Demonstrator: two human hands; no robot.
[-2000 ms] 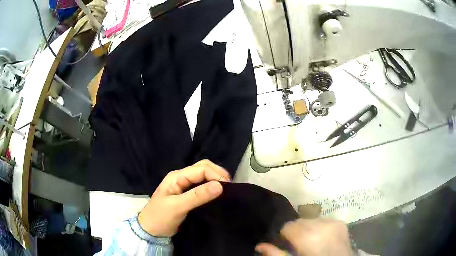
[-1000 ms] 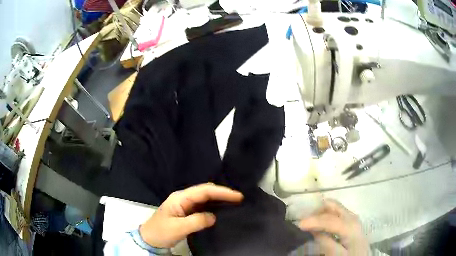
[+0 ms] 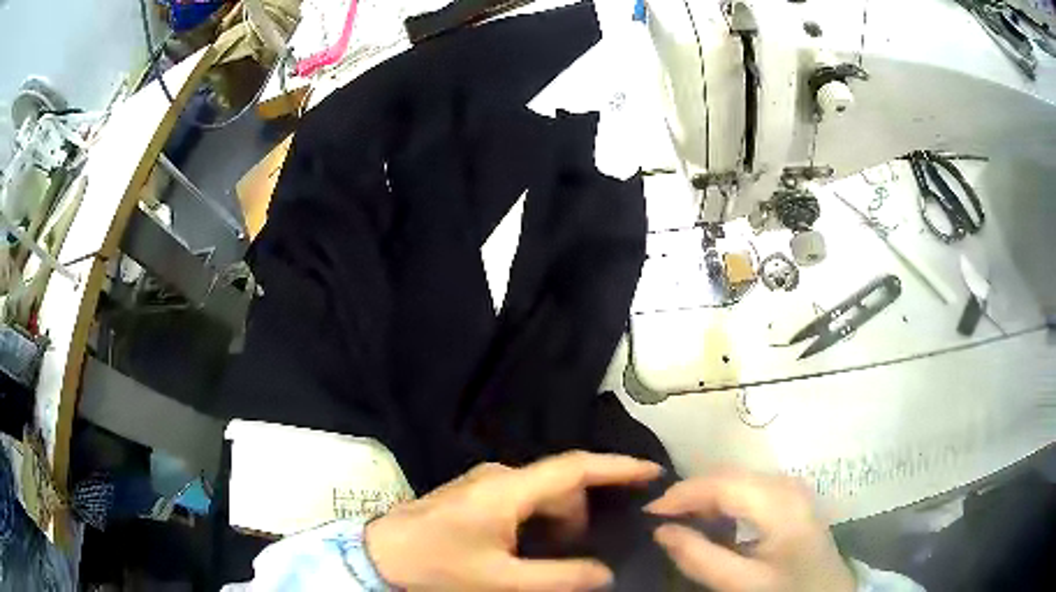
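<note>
The dark garment cloth (image 3: pixel 336 254) lies spread left of the sewing machine head, and its near part runs down beneath my hands. My left hand (image 3: pixel 498 526) is at the bottom centre over the cloth, its thumb and index finger apart. My right hand (image 3: pixel 753 532) is at the bottom right, slightly blurred, fingertips at the cloth near my left fingertips. Whether it pinches the cloth I cannot tell. Both hands are cut off by the lower edge. The presser foot area (image 3: pixel 718 197) stands away from the hands, with no cloth under it that I can see.
Thread snips (image 3: pixel 851 315), scissors (image 3: pixel 946 197), a thin light tool (image 3: pixel 897 249) and small round metal parts (image 3: pixel 779 272) lie on the machine bed. A dark flat object (image 3: pixel 463 16) lies at the back. Another table edge (image 3: pixel 139 197) curves along the left.
My left hand has moved right and its fingers reach further across the cloth. My right hand has come nearer to it. The cloth's near part has shifted, and the camera view has moved.
</note>
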